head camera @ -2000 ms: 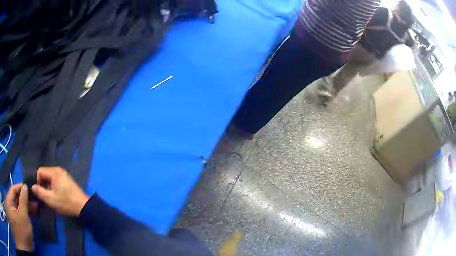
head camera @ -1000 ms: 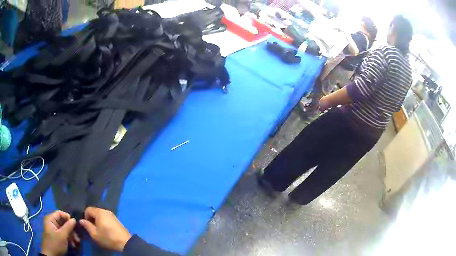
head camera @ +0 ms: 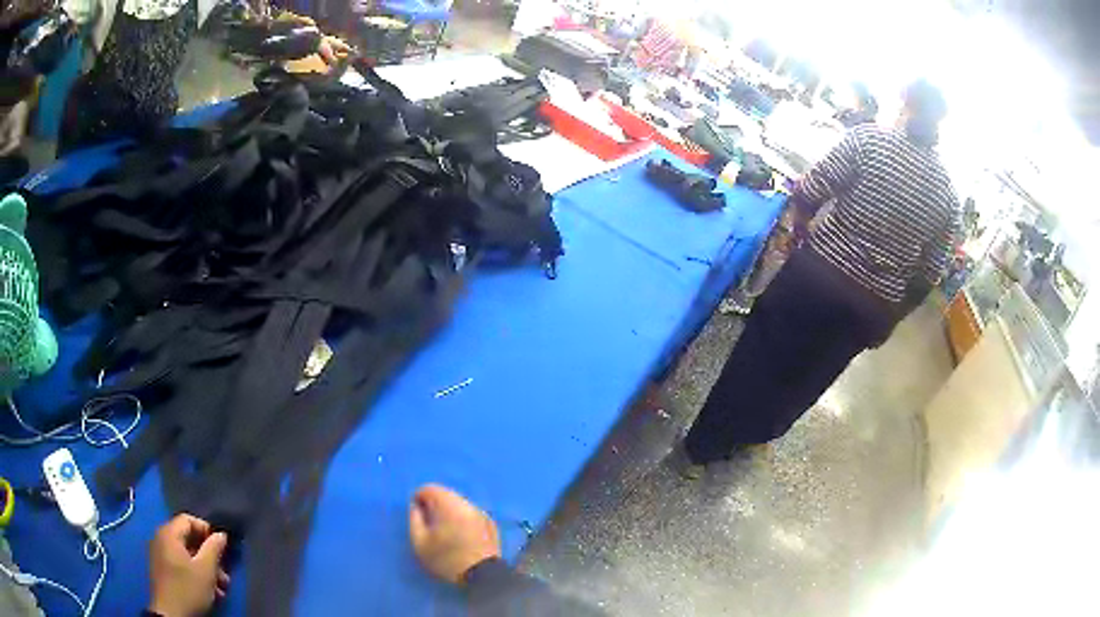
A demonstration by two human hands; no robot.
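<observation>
Many flat black straps (head camera: 284, 362) lie in a large tangled pile, their ends fanned towards me. My left hand (head camera: 189, 566) is at the near strap ends at the bottom left, with thumb and fingers closed on a black strap end (head camera: 232, 545). My right hand (head camera: 455, 533) is away from the straps, over the blue table cover (head camera: 519, 362) near its right edge. Its fingers are curled, their tips are hidden, and no strap shows in it.
A white controller (head camera: 70, 488) with a white cable lies at the left, below a green fan (head camera: 18, 295). A thin pale stick (head camera: 454, 387) lies on the blue cover. A red tray (head camera: 597, 135) is at the far end. A person in a striped top (head camera: 887, 211) stands right of the table.
My right hand has left the strap end and moved right over the blue cover. My left hand stays at the strap. The view has shifted, and the person in stripes has turned their back.
</observation>
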